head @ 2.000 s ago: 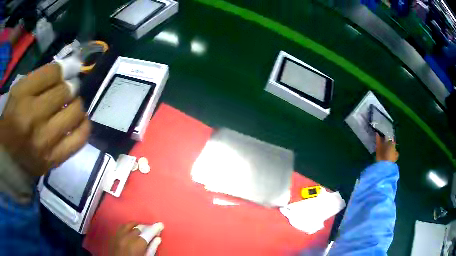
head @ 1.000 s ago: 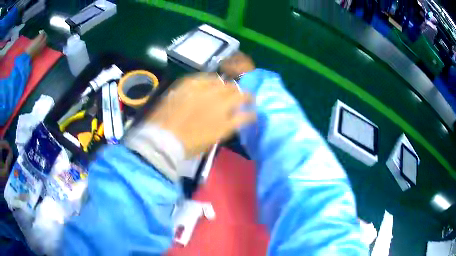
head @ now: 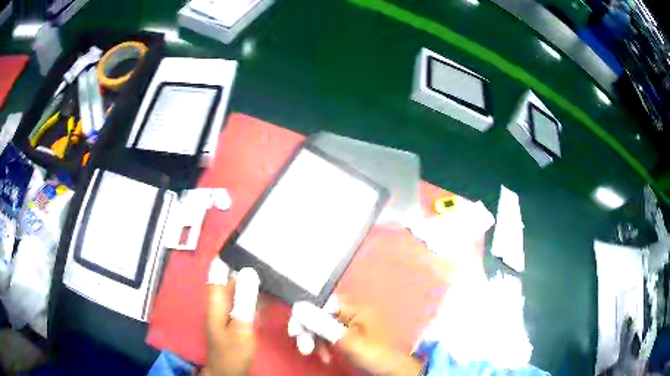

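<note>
An e-reader (head: 312,220) with a dark frame and a bright screen lies at an angle over the red mat (head: 275,334) and covers part of a greyish translucent sheet stack (head: 400,172). My left hand (head: 233,319) is at its near left corner, with white cots on the fingers. My right hand (head: 330,334), also in white cots, is at its near right corner. Both hands hold the e-reader by these corners; the fingertips underneath are hidden. I cannot tell whether it rests flat or is slightly raised.
Two boxes with devices (head: 117,228) stand left, beside a white card insert (head: 189,220). A dark tool tray (head: 139,73) holds orange tape. More boxed devices (head: 455,88) are across the green surface. A yellow item (head: 444,204), white cloth (head: 459,228) and bright clear heap (head: 477,316) are right.
Both hands have come from the far left boxes back to the mat. An e-reader now lies over the mat between them, where only the sheet stack showed earlier. The view has shifted.
</note>
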